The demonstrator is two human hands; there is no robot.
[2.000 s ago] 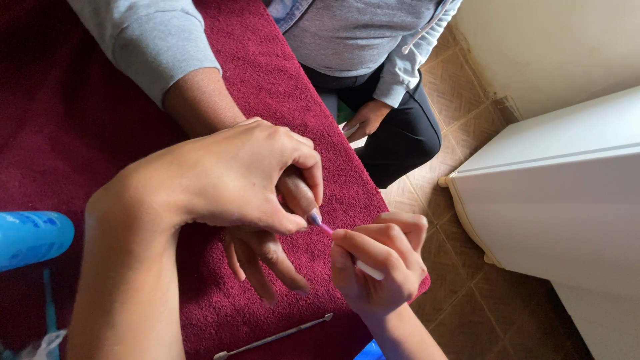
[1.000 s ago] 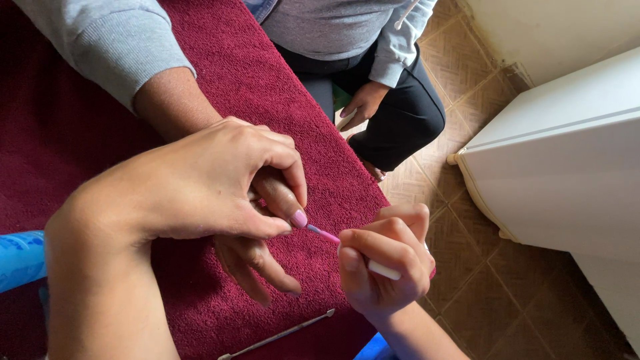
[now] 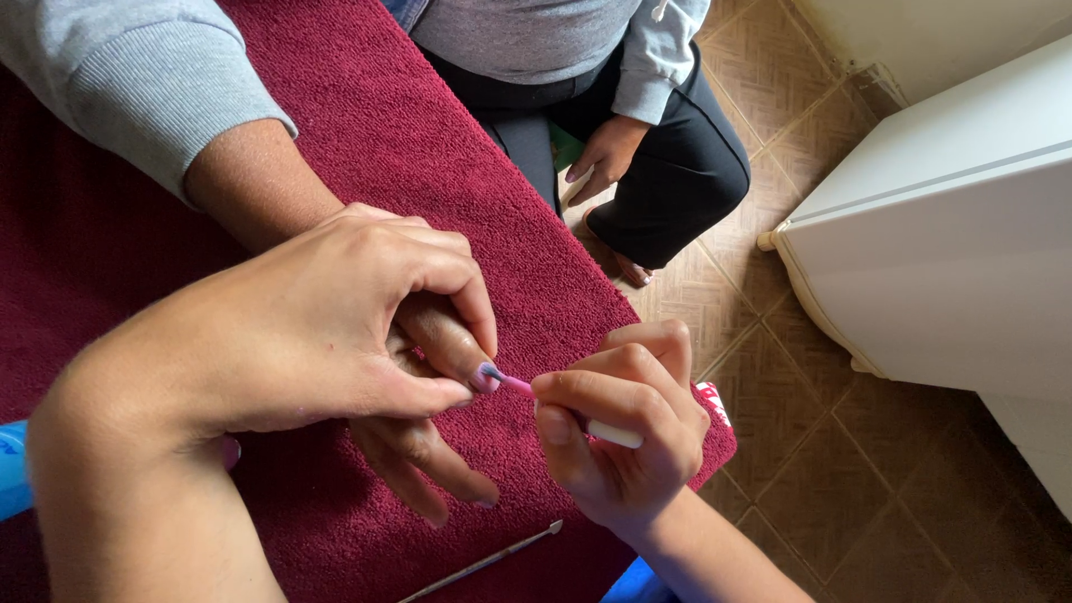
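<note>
My left hand [image 3: 352, 310] grips one finger of another person's hand [image 3: 444, 335], which rests over the dark red towel [image 3: 536, 243]. My right hand [image 3: 628, 419] holds a small brush [image 3: 515, 385] with a pink stem and a white handle end [image 3: 615, 434]. The brush's dark bristles touch the nail [image 3: 484, 378] of the held finger, which looks light purple. The person's other fingers [image 3: 427, 461] spread below my left hand. A thin metal manicure tool [image 3: 486, 571] lies on the towel near its front edge.
A blue object [image 3: 12, 469] shows at the left edge, partly behind my forearm. Across the towel-covered corner sits the person in a grey sweatshirt [image 3: 528, 42], other hand [image 3: 611, 155] near the knee. A white cabinet-like appliance [image 3: 938, 218] stands on the tiled floor [image 3: 779, 360] at right.
Two seconds ago the brush was on the nail; one second ago its tip was just off the fingertip. Now the bristles are back on the nail. My left hand keeps its grip.
</note>
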